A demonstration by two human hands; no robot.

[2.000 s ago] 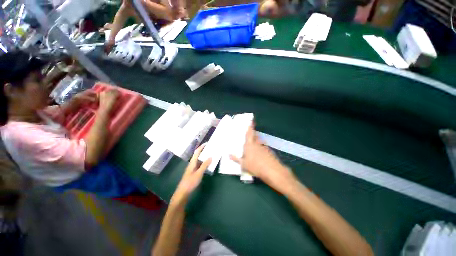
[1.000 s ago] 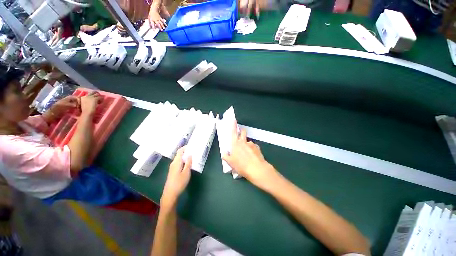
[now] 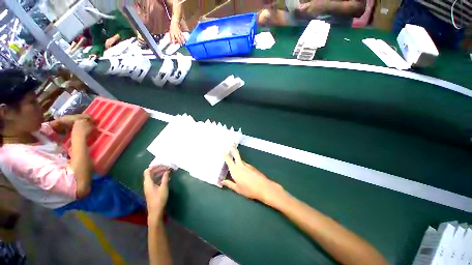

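Note:
A tight row of several white retail cartons (image 3: 199, 147) lies on the green bench in front of me, with raised flaps along its far side. My right hand (image 3: 242, 175) rests against the right end of the row, fingers on the last carton. My left hand (image 3: 157, 187) is at the near left corner of the row, thumb and fingers around the end of a white carton there. That carton is partly hidden by the fingers.
A neighbour works at a red tray (image 3: 111, 127) on the left. A single open carton (image 3: 224, 90) lies on the middle belt. Beyond are a blue bin (image 3: 221, 40), a carton stack (image 3: 312, 39) and a white box (image 3: 417, 45). More cartons (image 3: 449, 248) stand at the lower right.
The gap between the cartons has closed into one row. My right hand stays at its right end. My left hand has moved left, from the middle cartons to the near left corner.

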